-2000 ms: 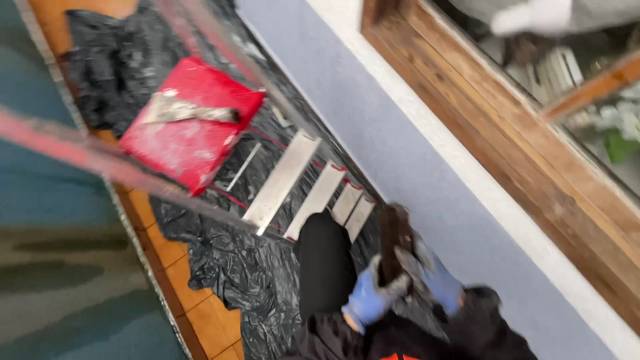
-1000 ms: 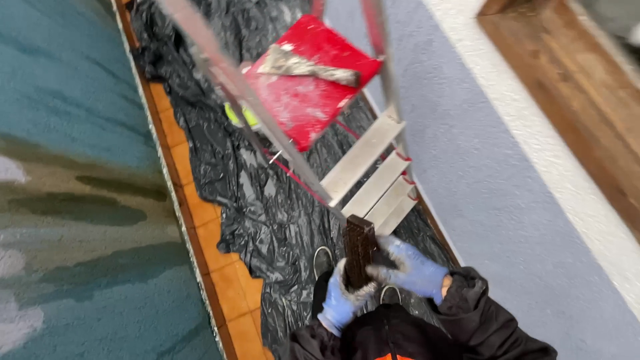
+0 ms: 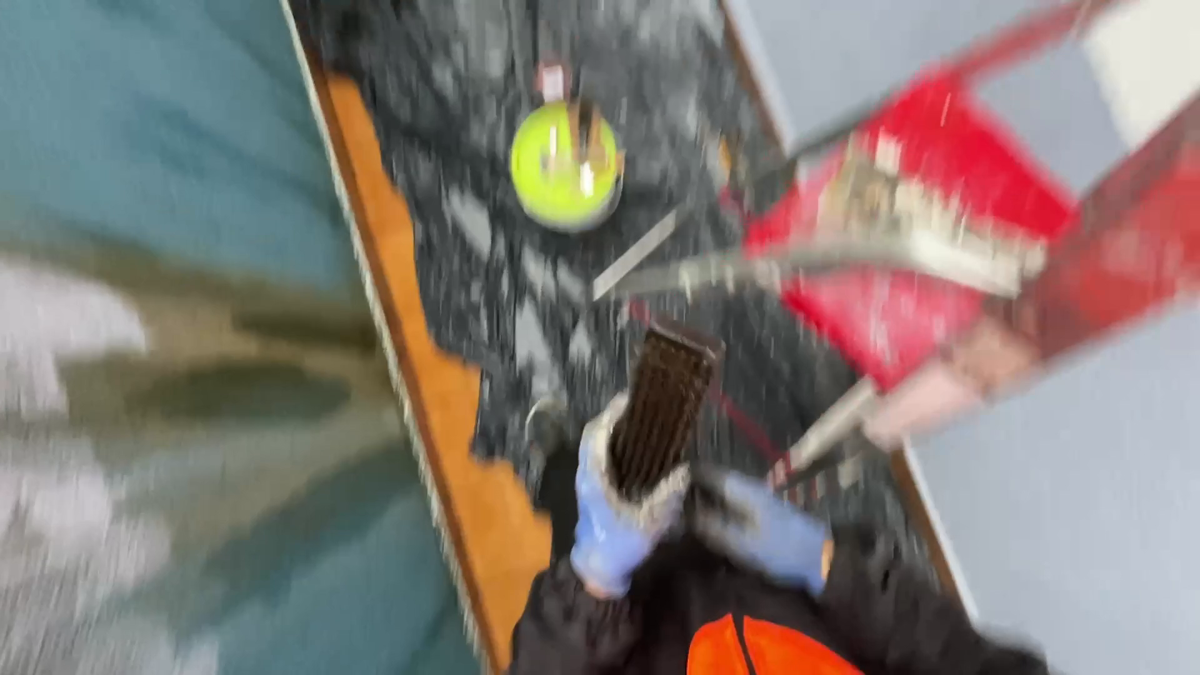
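My left hand (image 3: 619, 511), in a blue and whitish work glove, is closed around a dark brown block-shaped object (image 3: 660, 408) with a ridged or bristled face, possibly a brush. The object points up and away from me, tilted slightly right. Just right of it is my gloved right hand (image 3: 764, 525), blurred; its fingers are near the object's lower end, and whether they touch it or hold anything is unclear. Ahead, a yellow-green round container (image 3: 565, 164) stands on black plastic sheeting (image 3: 469, 234), with a blurred item across its top.
A stepladder with a red platform (image 3: 937, 328) stands at the right, a whitish-stained tool lying on the platform. Its red and metal rail (image 3: 1125, 244) reaches close on the right. A blue-grey wall (image 3: 1078, 497) is beyond. At left runs a teal painted surface (image 3: 225, 450) beside orange floor tiles (image 3: 403, 281).
The view has swung a lot, and the ladder's platform now lies to the right. The yellow-green container, partly hidden a second ago, shows fully. The brown object remains in my left hand.
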